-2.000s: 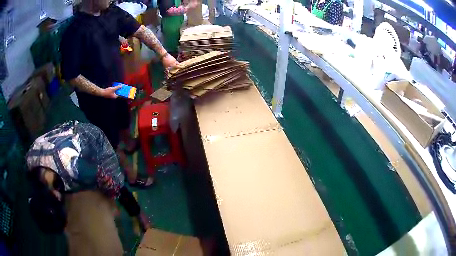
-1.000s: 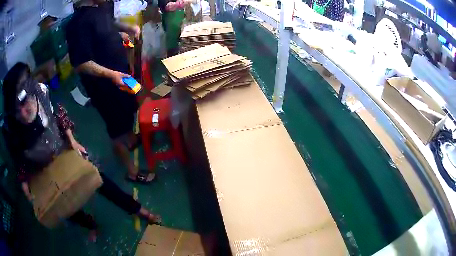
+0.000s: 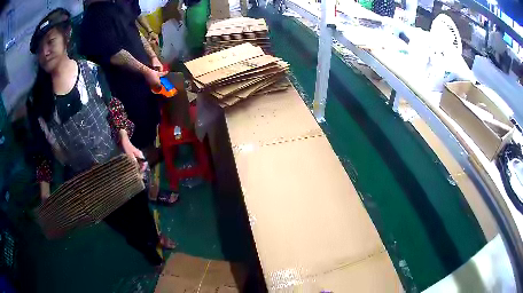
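Neither of my hands is in view. The long bench cover (image 3: 304, 189) of brown cardboard runs away in front of me, with a crease across it and shiny tape at its near end. A loose stack of flat cartons (image 3: 238, 71) lies fanned out at its far end, with another stack (image 3: 238, 30) behind. A person at the left holds a bundle of flat cartons (image 3: 94, 194) in both hands. Another person in dark clothes holds a blue and orange tape dispenser (image 3: 165, 87).
A red stool (image 3: 186, 151) stands left of the bench. A flat carton with a yellow strap (image 3: 198, 276) lies low at the near left. At the right are a white post (image 3: 324, 63), a raised white shelf (image 3: 401, 71), an open box (image 3: 476, 117) and a white fan (image 3: 446, 43).
The person at the left has straightened up from bending and lifted the bundle. The person in dark clothes has moved a hand off the stack and turned, with the dispenser now nearer the stool.
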